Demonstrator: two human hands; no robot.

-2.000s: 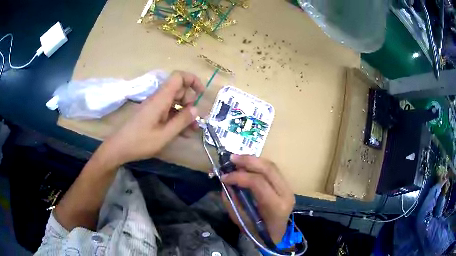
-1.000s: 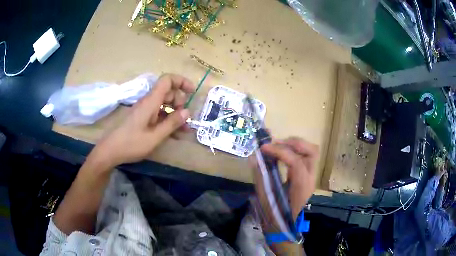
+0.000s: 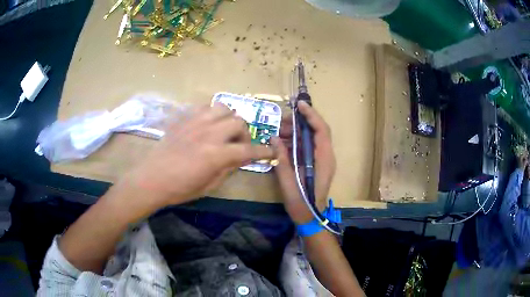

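Observation:
The white socket housing [image 3: 275,113] lies open side up on the cardboard, with a green circuit board [image 3: 262,132] inside. My left hand [image 3: 203,148] is over the housing's left part, fingers at its lower right edge, blurred; what it holds is hidden. My right hand [image 3: 311,151] is at the housing's right side and holds the soldering iron [image 3: 308,142], tip pointing up and away over the cardboard. A thin solder feed tube [image 3: 295,144] runs along the iron. A brass strip [image 3: 268,97] shows along the housing's top edge. A blue wrist tie [image 3: 310,227] is on my right wrist.
Brass strips with green wires [image 3: 168,26] are piled at the upper left. A bagged white cord [image 3: 96,129] lies left of the housing. A white charger [image 3: 34,81] is far left. A cardboard tray [image 3: 401,168] with an iron stand [image 3: 422,101] is right. A clear hood [image 3: 357,4] is above.
My left hand has moved right, over the housing. The iron has swung from the housing to upright on its right. The brass strip with green wire is now at the housing.

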